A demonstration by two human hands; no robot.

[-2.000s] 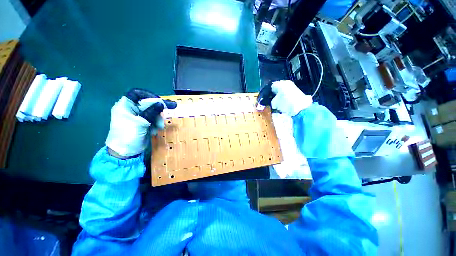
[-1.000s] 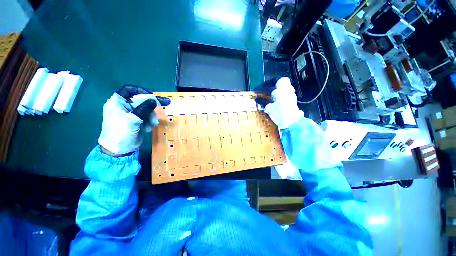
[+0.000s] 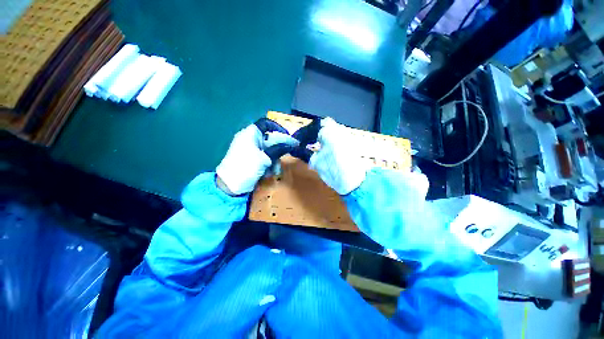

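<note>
The orange-brown fixture tray (image 3: 301,198) lies tilted at the bench's near edge. White pieces (image 3: 361,142) fill its upper row on the right. My left hand (image 3: 248,159), in a white glove with black fingertips, is at the tray's upper left. My right hand (image 3: 336,159), gloved alike, lies over the tray's middle. Their fingertips meet near the left end of the upper row. Fingers hide that part, so I cannot tell whether either hand holds a piece.
White bundles (image 3: 136,76) lie on the green bench at left, beside stacked fixture plates (image 3: 46,59). A black shallow tray (image 3: 339,96) lies behind the working tray. A white-panelled machine with a screen (image 3: 518,242) stands at right. Blue plastic (image 3: 56,265) shows at lower left.
My right hand has moved left from the tray's right end to beside my left hand. The view has turned, so the bench things appear further right and tilted.
</note>
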